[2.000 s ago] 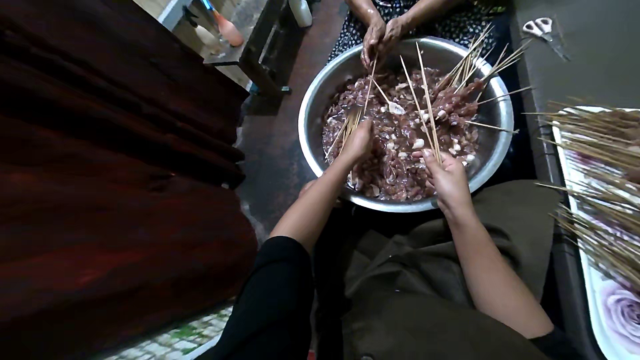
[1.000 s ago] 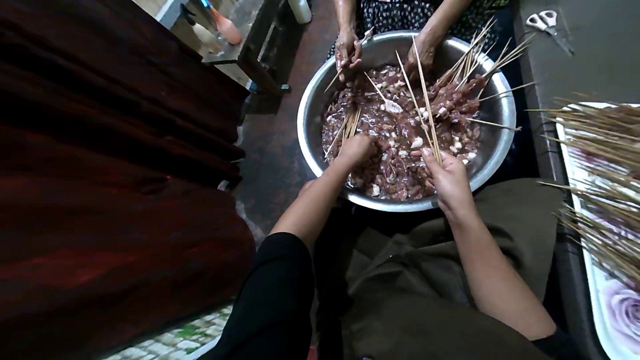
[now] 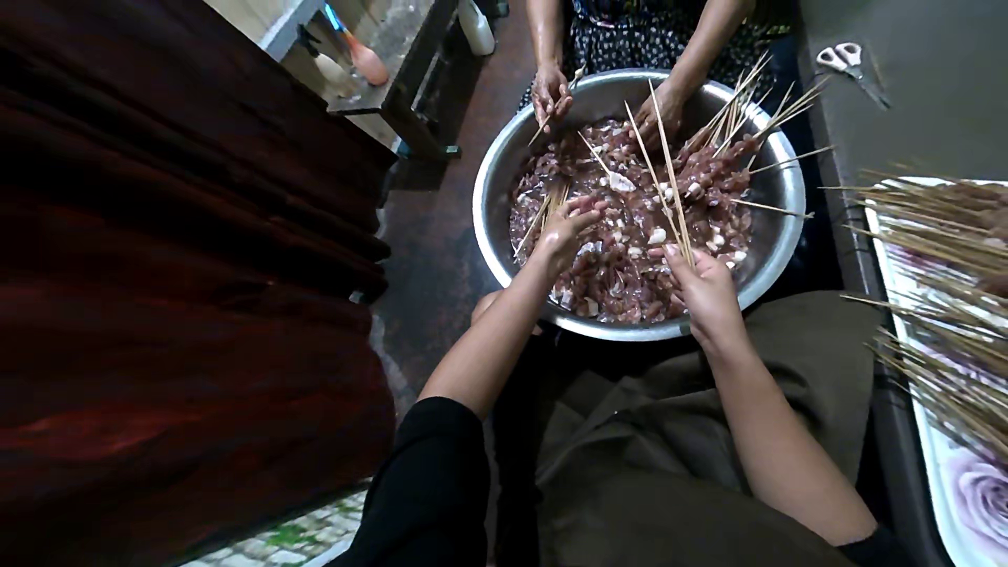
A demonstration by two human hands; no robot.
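Observation:
A large round metal basin [image 3: 492, 197] holds raw meat pieces [image 3: 630, 276] with whitish bits among them. Over its left half is my left hand [image 3: 568, 230], fingers apart and nothing gripped, beside several bamboo skewers [image 3: 554, 201] lying in the meat. My right hand [image 3: 703, 287], at the near right rim, grips bamboo skewers [image 3: 665, 169] that point up and away; their lower ends are hidden. One more skewer [image 3: 594, 151] carries a whitish piece near the basin's middle. Loaded skewers [image 3: 717, 169] lean against the right rim with their bare ends outward.
Across the basin, a co-worker's hand [image 3: 550, 98] holds a skewer and the other hand [image 3: 661, 110] touches the meat. On the dark table at right lie scissors [image 3: 854, 71] and a floral tray [image 3: 921, 409] of many skewers. A wooden bench [image 3: 402, 94] with bottles stands upper left; a dark red curtain [image 3: 197, 315] hangs left.
My left hand has lifted from the meat and its fingers have spread. My right hand has stayed nearly in place with its skewers. The co-worker's hands, together two seconds ago, are now apart.

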